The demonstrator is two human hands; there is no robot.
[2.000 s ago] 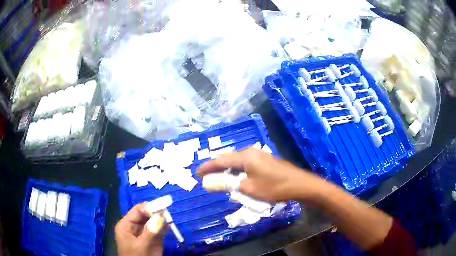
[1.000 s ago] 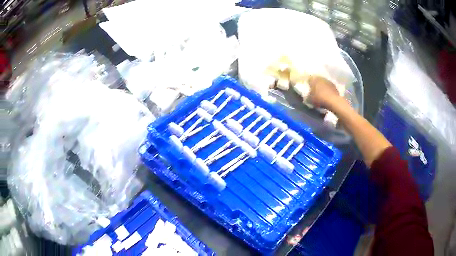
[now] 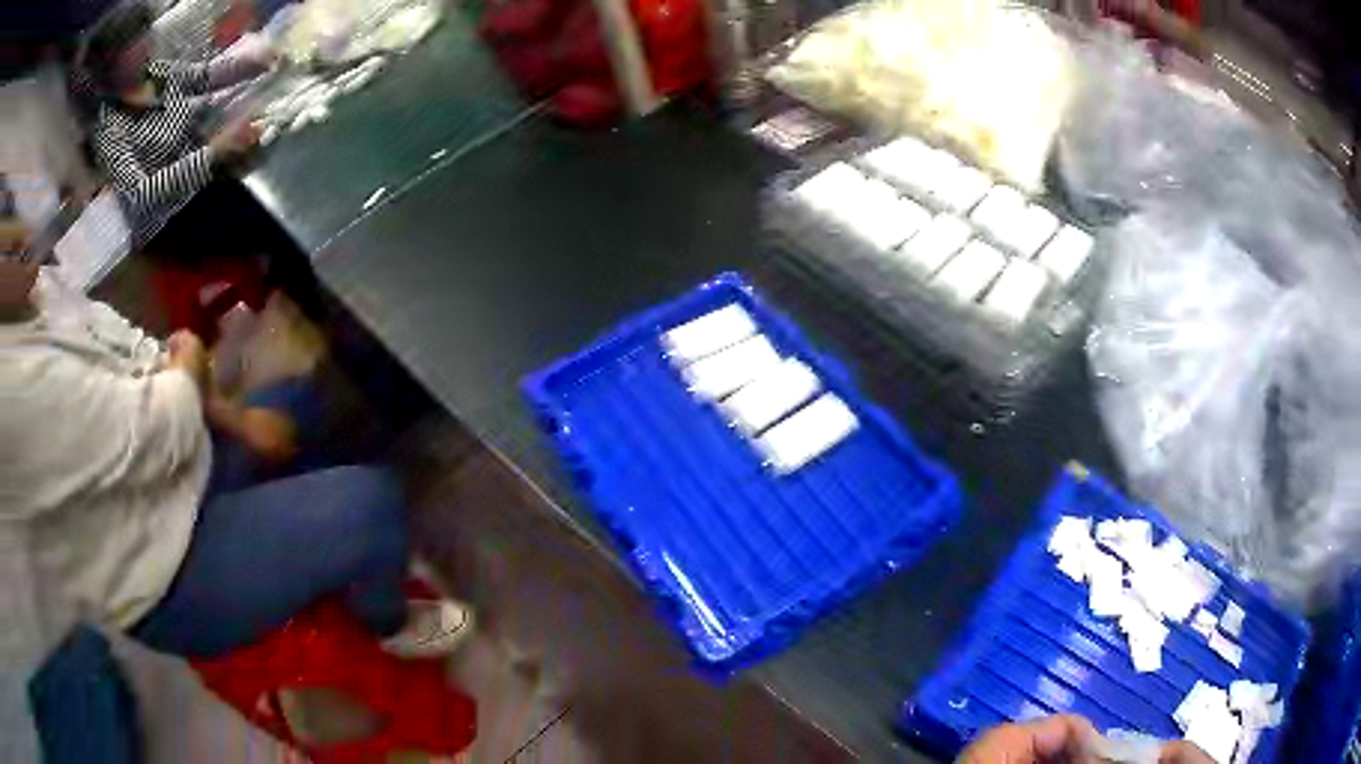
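My left hand [image 3: 1033,740] is at the bottom edge, over the near part of the middle blue tray [image 3: 978,679], mostly cut off. Its fingers are on a small white part [image 3: 1130,746]. Only the fingertips of my right hand [image 3: 1187,754] show, at the other end of that part. The part's lower side is cut off, so its shape is unclear. Flat white chips [image 3: 1142,582] lie loosely in this tray. The left blue tray [image 3: 702,537] holds a short row of white block-like units [image 3: 769,396] at its far end.
A clear blister tray [image 3: 978,351] of white units, a bag of cream parts [image 3: 933,67] and crumpled clear bags [image 3: 1209,373] lie behind. A red bag [image 3: 560,60] is at the far edge. A seated person [image 3: 90,448] is at left; another person [image 3: 157,142] works farther off.
The view has swung left from the stacked trays. My right hand has left the bag of loose parts and is now beside my left hand, which has come back into view.
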